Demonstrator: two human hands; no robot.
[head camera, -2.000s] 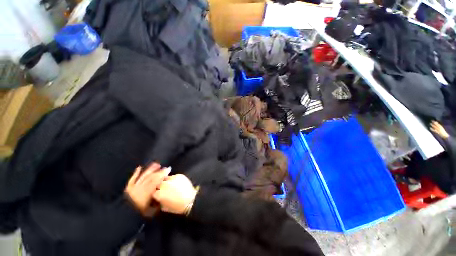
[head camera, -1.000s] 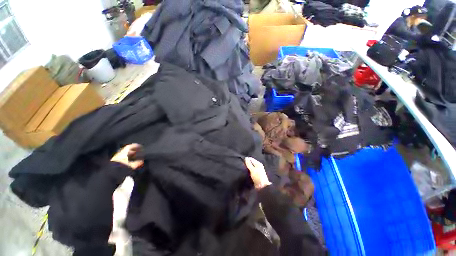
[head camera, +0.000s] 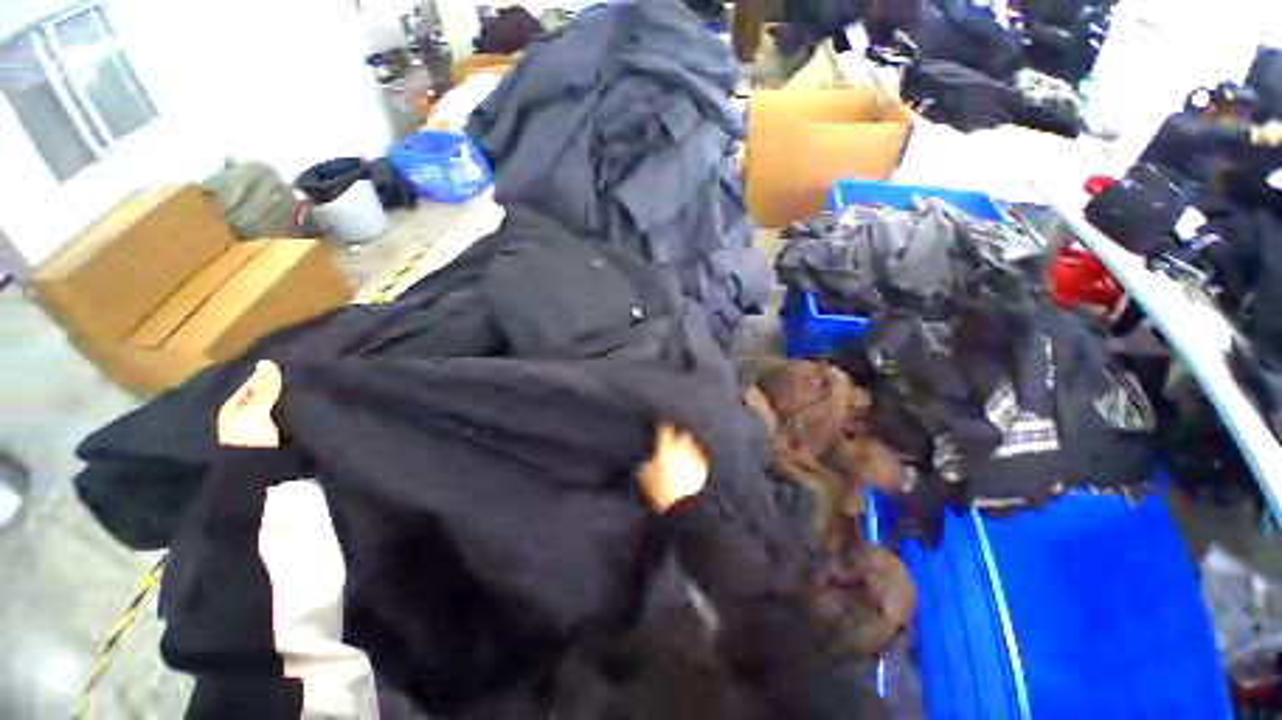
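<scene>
A black coat (head camera: 464, 436) is spread across my lap and over the heap in front of me, with a small round button showing near its top. My left hand (head camera: 250, 405) grips the coat's edge at the left, raised a little. My right hand (head camera: 674, 468) is at the coat's right side, slightly blurred, with its fingertips on or behind the cloth; its grip is hard to see. The cloth is stretched between the two hands. The coat's lower part is dark and merges with my sleeves.
A tall grey-blue garment heap (head camera: 619, 141) stands ahead. Brown garments (head camera: 808, 415), dark garments (head camera: 1005, 394) and a blue crate (head camera: 1111, 605) are at the right. Cardboard boxes (head camera: 183, 288) are at the left. A white table edge (head camera: 1195, 338) runs along the right, with a person beyond.
My hands were together on the coat, then moved apart. My left hand has since moved further left and up, drawing the cloth out wide. The view has shifted, showing more of the left side.
</scene>
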